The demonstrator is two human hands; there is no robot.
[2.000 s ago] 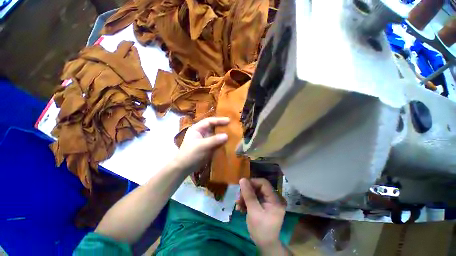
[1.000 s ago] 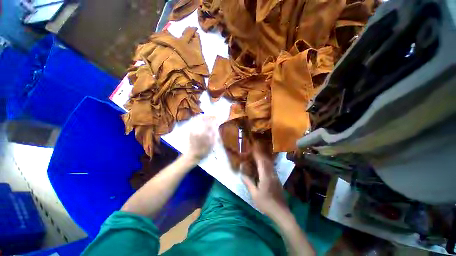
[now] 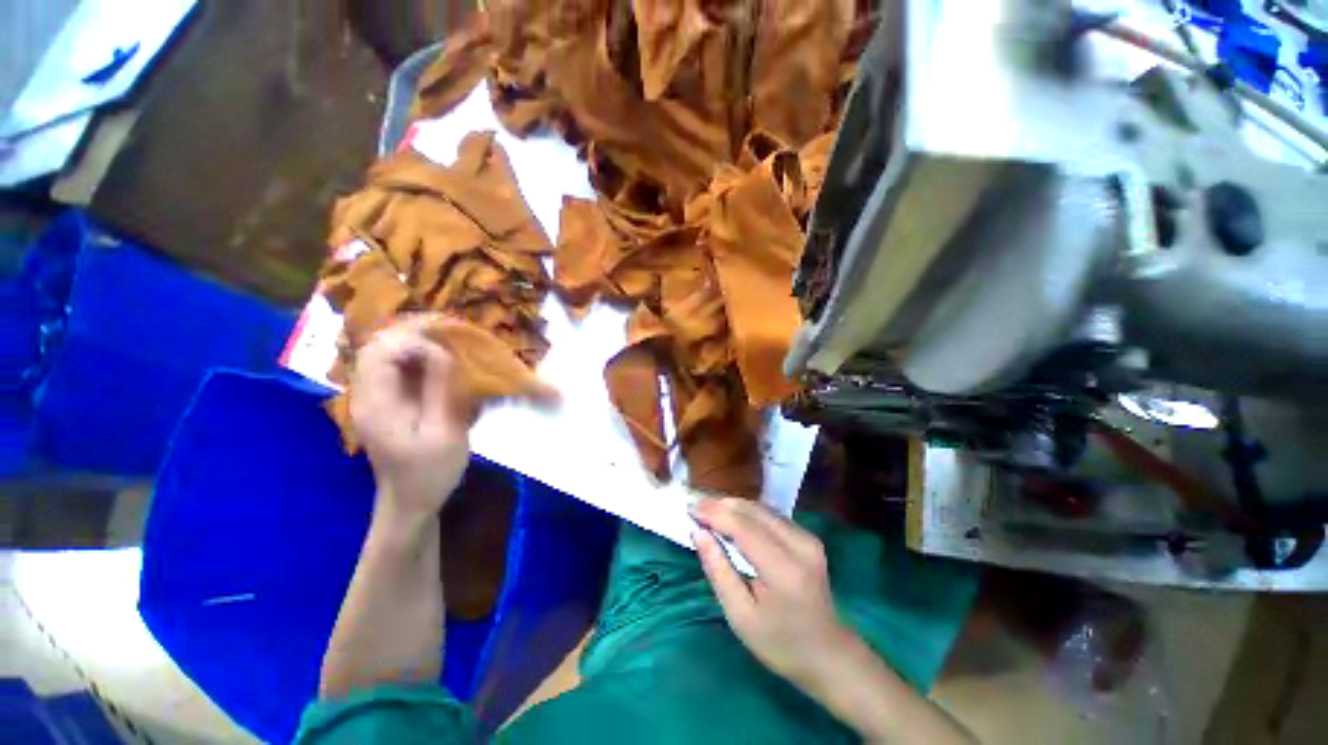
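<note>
My left hand (image 3: 412,422), blurred, is over the near edge of the smaller rust-brown pile (image 3: 437,218). Its fingers are curled on a rust-brown fabric piece (image 3: 488,364) that stretches out to the right. My right hand (image 3: 772,582) is at the table's front edge, thumb and forefinger close together beside the lower end of hanging brown pieces (image 3: 721,444); whether they hold something small is unclear. A flat brown strip (image 3: 757,291) lies beside the sewing machine head (image 3: 947,277). The machine head hides the needle.
The main brown heap (image 3: 699,102) lies at the back of the white table (image 3: 583,364). A blue bin (image 3: 248,539) stands below the table at left, with more blue material behind it. The machine bed (image 3: 1121,495) extends right. Clear plastic (image 3: 1092,655) is at lower right.
My left hand has moved left from the white tabletop onto the smaller pile, with a brown piece now at its fingers. My right hand has moved down from the hanging pieces to the table edge.
</note>
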